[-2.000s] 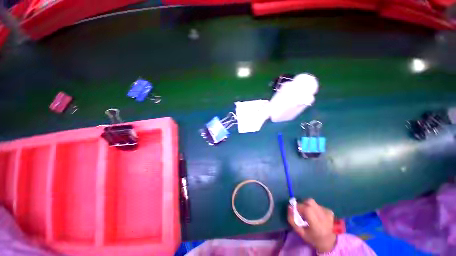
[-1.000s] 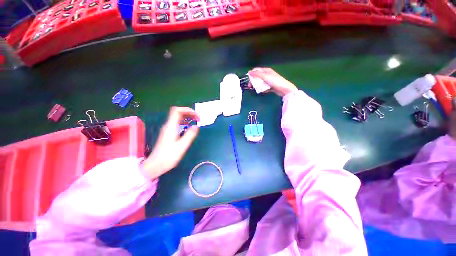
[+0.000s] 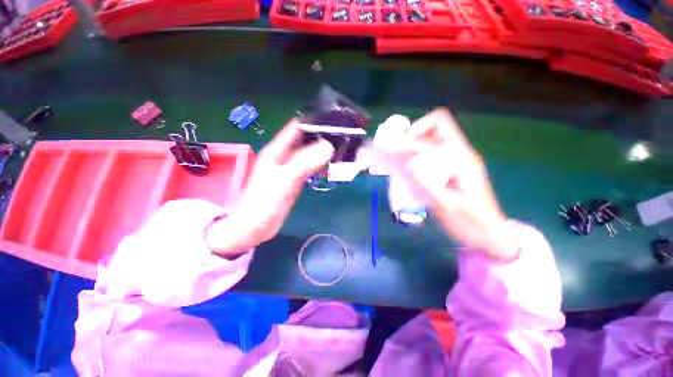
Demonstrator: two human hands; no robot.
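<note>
My left hand (image 3: 291, 158) is shut on a dark glossy part (image 3: 336, 118) with a pale stripe across it, held above the table; motion blurs it. My right hand (image 3: 450, 166) holds a soft white cloth (image 3: 402, 173) at the right side of the dark part. Whether the cloth touches the part is unclear. A white bottle (image 3: 392, 130) shows behind the cloth. A white paper piece (image 3: 343, 171) is partly hidden below the dark part. A light-blue clip (image 3: 410, 217) lies partly hidden under the cloth.
A blue stick (image 3: 375, 228) and a thin ring (image 3: 323, 259) lie near the front. A coral-red compartment tray (image 3: 247, 158) at left carries a black binder clip (image 3: 190, 152). Red (image 3: 147, 113) and blue (image 3: 243, 115) clips lie behind. Black clips (image 3: 590, 216) lie right; red parts trays (image 3: 443, 40) line the far side.
My left hand now holds the dark part, where it was near a clip before. My right hand has come back towards the left hand with the white cloth. The view has shifted.
</note>
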